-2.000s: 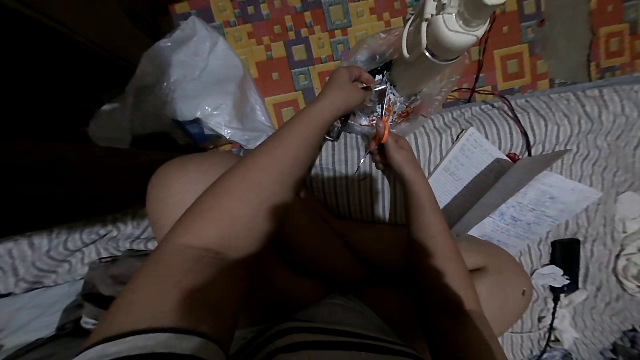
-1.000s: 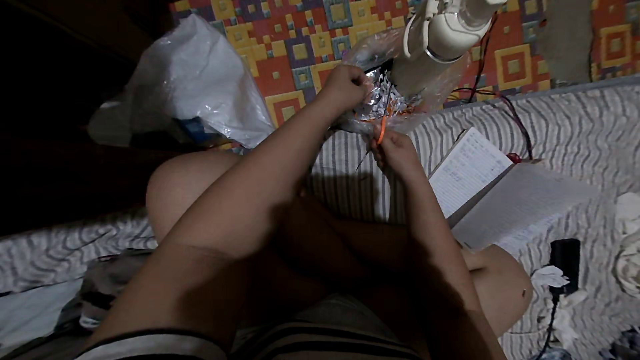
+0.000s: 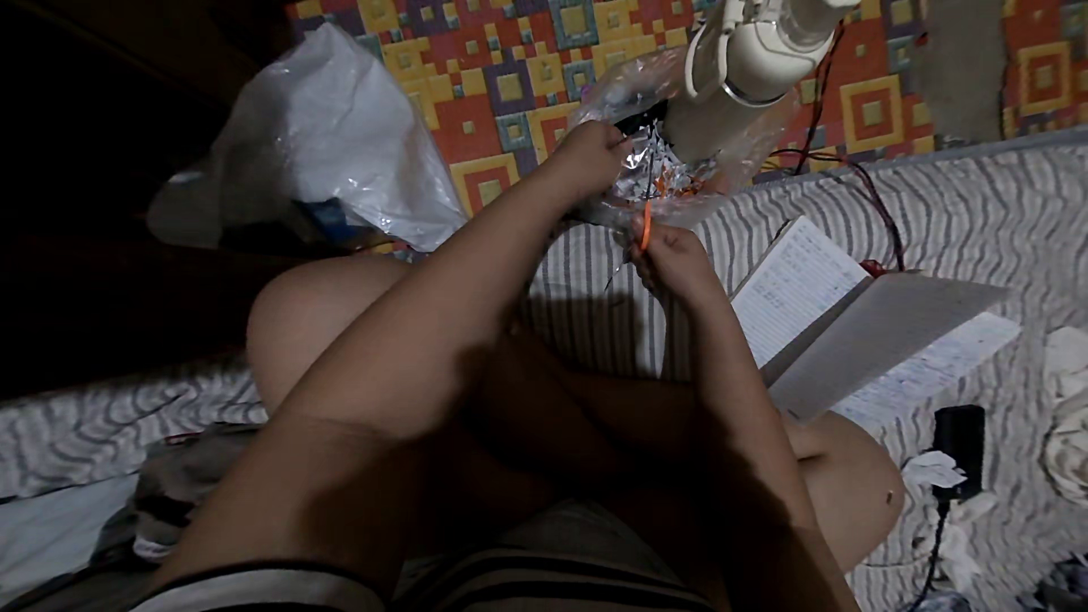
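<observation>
My left hand is at the left side of a clear plastic bag, its fingers pinched on something dark and thin that I cannot make out. In the bag's mouth lie many small silvery and orange pieces. My right hand, just below the bag, is closed around an orange strip-like item; a thin wire-like end sticks out below its fingers. A cream-coloured lamp-like device stands over the bag, its lower part against the plastic.
A white plastic bag stands at the left on the patterned floor covering. To the right, an open notebook with handwriting lies on the striped bedsheet. Dark red cables run behind it. A black device with a cable lies farther right.
The metallic tool-like item seen near my left hand two seconds ago no longer shows there. The notebook's raised page has shifted. Both hands have stayed near the clear bag.
</observation>
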